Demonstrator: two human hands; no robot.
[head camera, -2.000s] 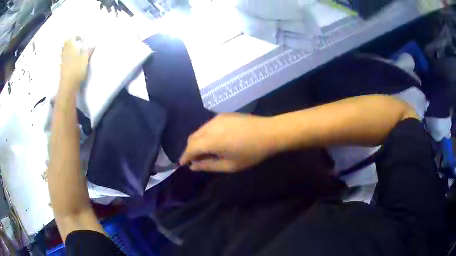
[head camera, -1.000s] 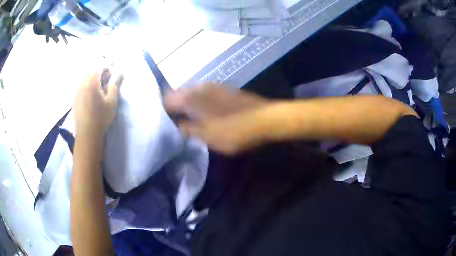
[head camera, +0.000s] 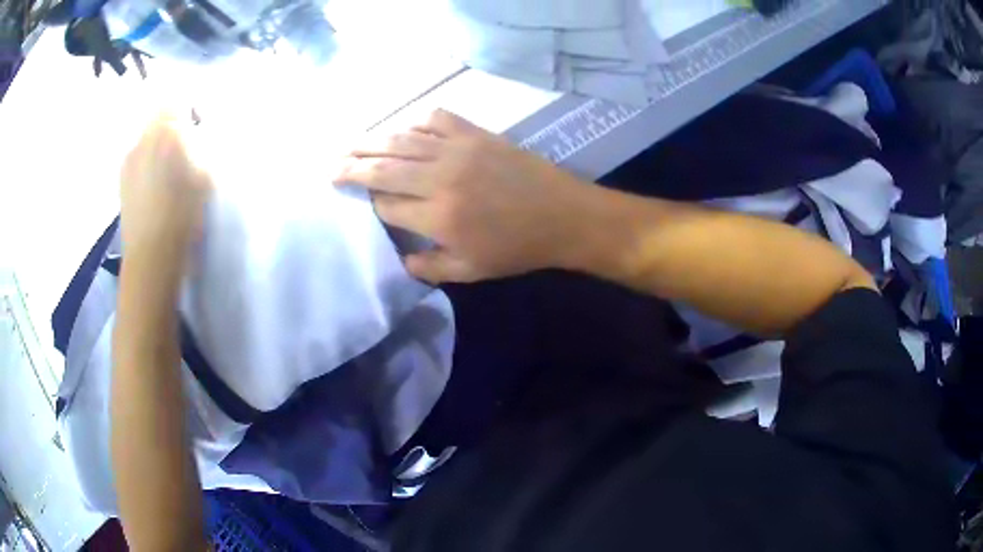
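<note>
A white garment panel (head camera: 291, 270) lies on the table under strong glare, with navy cloth (head camera: 323, 447) joined or lying below it and hanging over the front edge. My left hand (head camera: 162, 173) is at the panel's far left part, its fingers washed out by glare, so its grip is unclear. My right hand (head camera: 464, 199) lies on the panel's right edge with fingers spread a little, over a navy strip. The needle area is lost in glare.
Pale cut pieces (head camera: 571, 49) lie behind the ruler-marked table edge (head camera: 571, 129). A heap of navy and white pieces (head camera: 862, 194) is at the right. A blue basket (head camera: 264, 523) is below the table. Dark machine parts (head camera: 97, 43) stand at the upper left.
The white panel now covers where navy cloth lay. My right hand has moved from near my lap up onto the panel's right edge. My left hand has shifted slightly left since one second ago.
</note>
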